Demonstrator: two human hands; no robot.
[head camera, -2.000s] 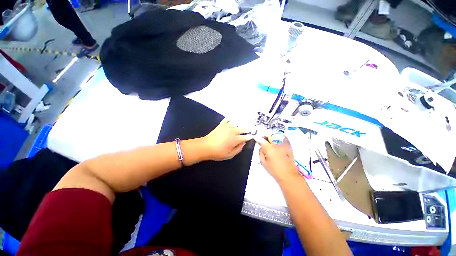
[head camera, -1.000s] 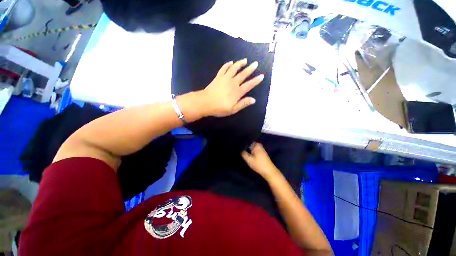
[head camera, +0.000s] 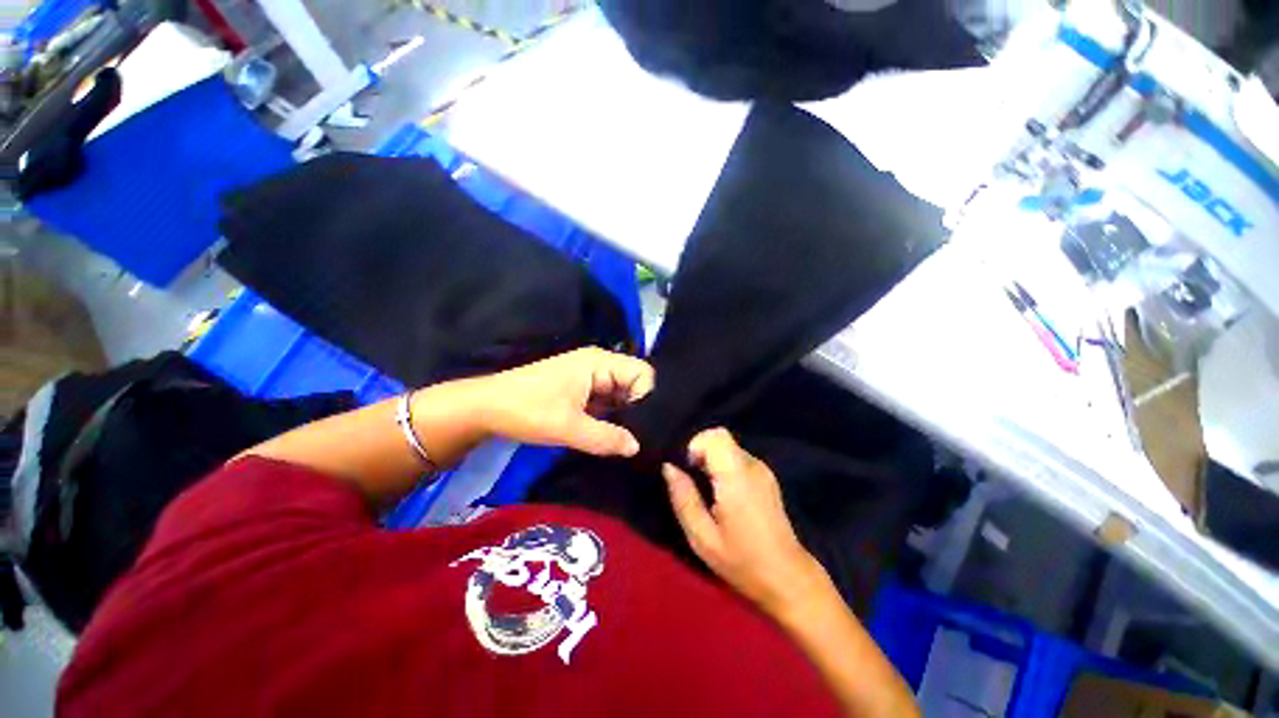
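A black cloth panel (head camera: 800, 232) lies on the white sewing table (head camera: 617, 140) and hangs over its front edge towards my lap. My left hand (head camera: 568, 400) is at the panel's hanging lower end, with thumb and fingers curled at the cloth's left side. My right hand (head camera: 736, 512) is just right of it, fingertips bent on the dark cloth. Whether either hand pinches the cloth is hard to tell against the black. The sewing machine's needle area (head camera: 1052, 161) is at the upper right, apart from the panel.
A black cloth heap (head camera: 786, 42) lies at the table's back. Black pieces (head camera: 421, 267) lie over a blue crate (head camera: 281, 344) at my left. A pink and blue pen (head camera: 1049, 341) lies right of the panel. A dark bundle (head camera: 140, 463) is at the lower left.
The view has turned left and down. My left hand has left the flat panel on the table and come to its hanging end beside my right hand. The panel now lies slanted.
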